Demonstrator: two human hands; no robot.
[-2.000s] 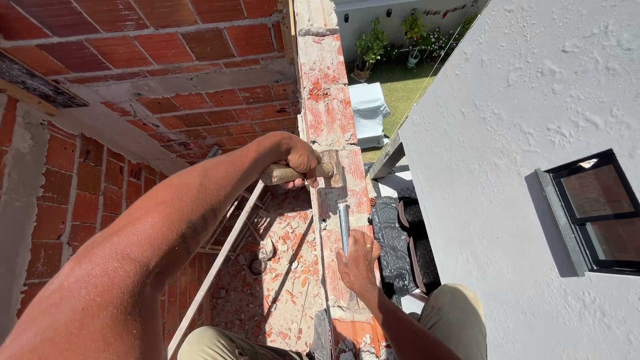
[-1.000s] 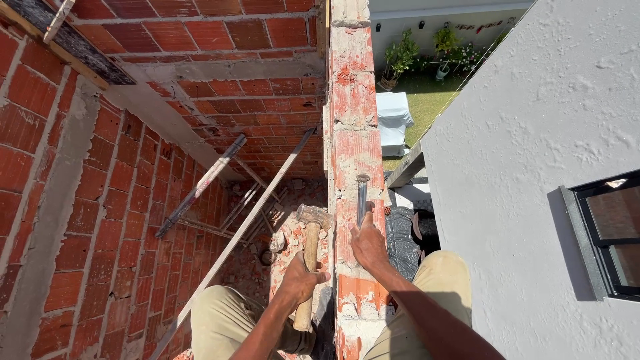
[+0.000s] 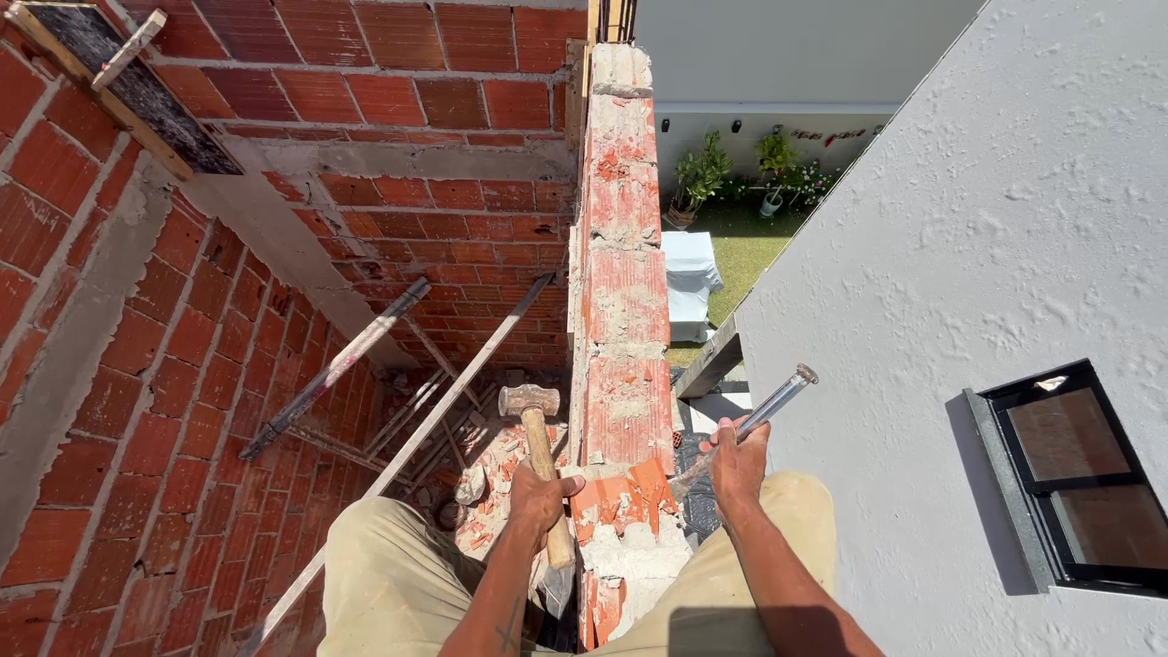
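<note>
My left hand [image 3: 538,502] is closed round the wooden handle of a club hammer [image 3: 530,401], its metal head pointing up and away from me, left of the brick wall top [image 3: 630,310]. In my right hand [image 3: 737,464] is a steel cold chisel [image 3: 776,401], slanted with its struck end up to the right and its lower end by the wall's right edge. Between my hands lies a broken hollow clay brick [image 3: 620,500] with jagged orange edges. Pale mortar [image 3: 639,552] shows just below it.
I straddle the narrow wall, a knee on each side. On the left is a deep brick-walled space with a long wooden batten [image 3: 438,392], a prop [image 3: 338,370] and rubble [image 3: 502,520] far below. A white rendered wall [image 3: 912,301] with a black-framed window [image 3: 1068,456] stands right.
The hammer was over the wall top two seconds ago and is now left of it. The chisel, upright on the wall one second ago, has moved right and tilted. The brick near me now shows broken orange pieces.
</note>
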